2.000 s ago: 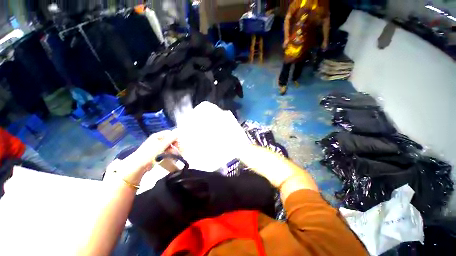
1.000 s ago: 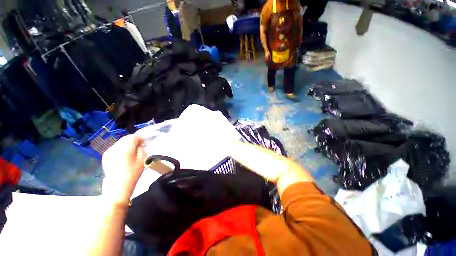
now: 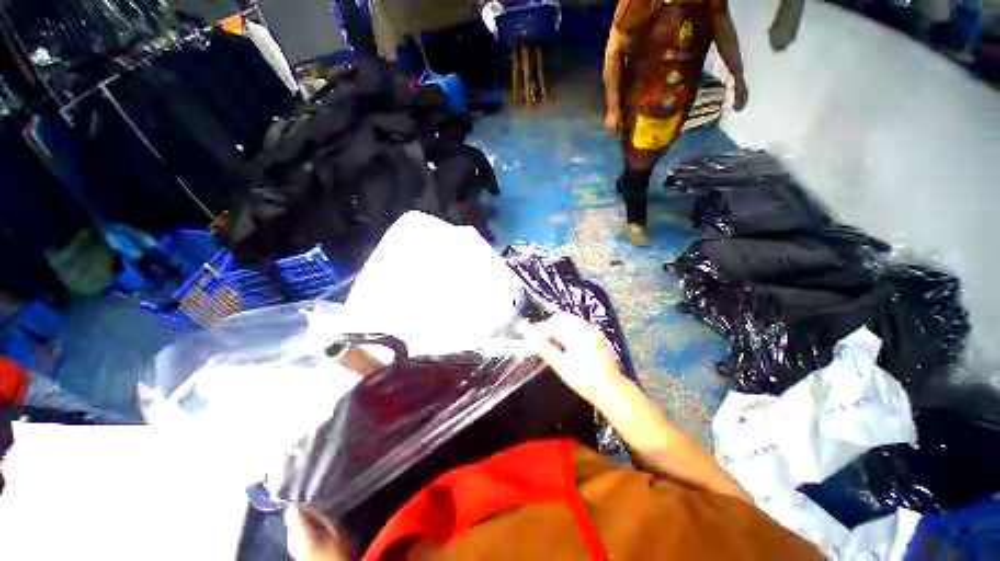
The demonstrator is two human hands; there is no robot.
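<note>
A dark garment (image 3: 537, 412) lies in front of my body, with a black hanger hook (image 3: 378, 346) above its collar. A clear poly bag (image 3: 408, 408) is stretched over part of the garment, which looks reddish through it. My right hand (image 3: 572, 348) holds the bag's edge at the garment's right side. My left hand (image 3: 313, 537) is low at the bag's lower left corner, partly cut off by the bottom edge, and grips the film. The white-looking stack of poly bags (image 3: 433, 287) lies just beyond the garment.
A white-covered table (image 3: 110, 493) is at left. Bagged garments (image 3: 790, 274) and a crumpled white sack (image 3: 817, 422) lie at right by a white partition (image 3: 877, 132). A heap of black garments (image 3: 362, 164) and blue crates (image 3: 208, 287) are beyond. A person (image 3: 661, 93) in an apron stands on the blue floor.
The clear bag has been drawn from beyond the collar over the garment towards me. My left hand has moved down towards my body. The person has come nearer.
</note>
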